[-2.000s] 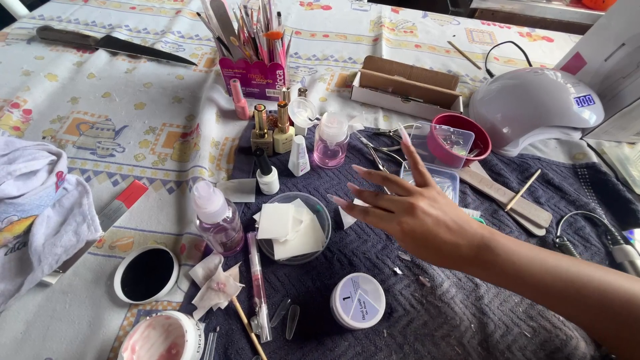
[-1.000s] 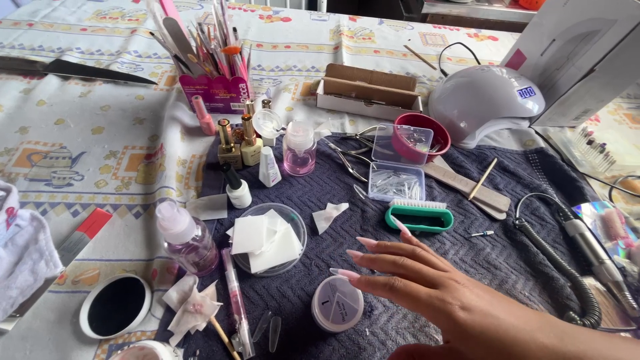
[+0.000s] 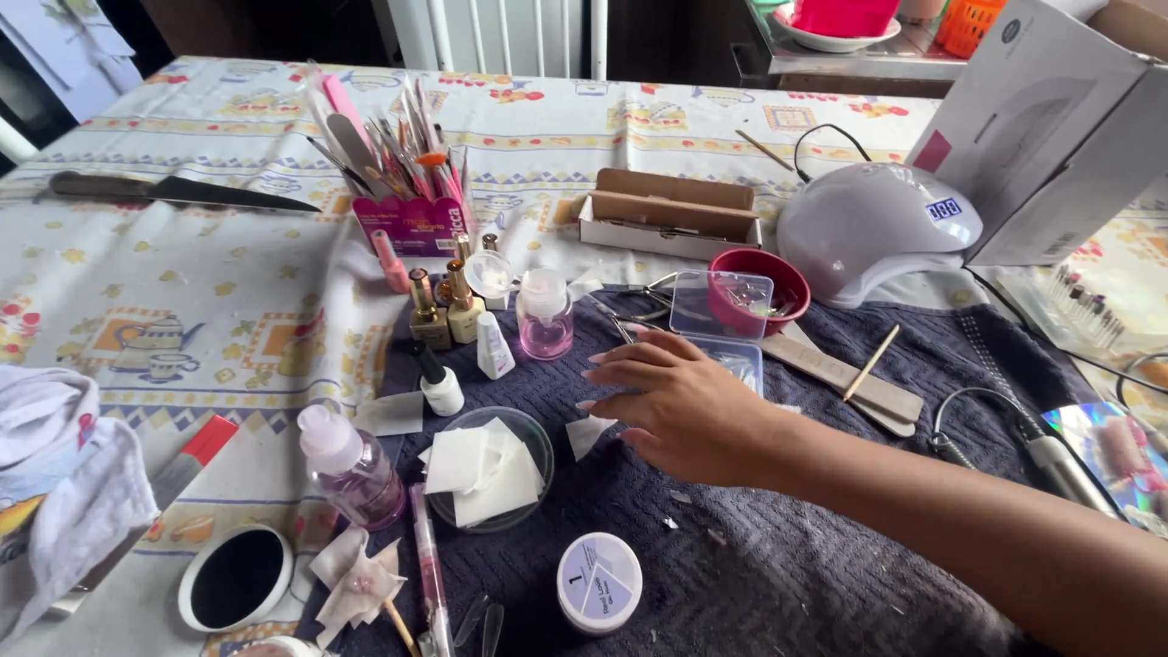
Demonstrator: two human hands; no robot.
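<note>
My right hand point(image 3: 680, 401) reaches in from the right over the dark towel point(image 3: 730, 547), fingers spread and pointing left, with nothing seen in its grasp. Just left of the fingertips lies a torn piece of white wipe point(image 3: 587, 436). Metal nippers point(image 3: 650, 297) lie beyond the fingers, and the hand partly hides a clear plastic case point(image 3: 735, 360). A glass dish point(image 3: 547, 447) of white wipes point(image 3: 484, 470) sits farther left. Nearer the camera stands a round white-lidded jar point(image 3: 599, 582). A pump bottle of pink liquid point(image 3: 546, 315) stands beyond the hand. My left hand is out of view.
A white nail lamp point(image 3: 876, 228) and its box point(image 3: 1040, 128) stand back right, near a red bowl point(image 3: 787, 297). Nail files point(image 3: 849, 379) and an electric nail drill point(image 3: 1063, 465) lie right. A large knife point(image 3: 192, 190) lies back left; a brush holder point(image 3: 411, 224) stands behind the polish bottles point(image 3: 429, 315).
Since one second ago, my right hand has moved away from the lidded jar toward the nippers and clear case. It now covers the green-handled brush seen earlier. The view has shifted.
</note>
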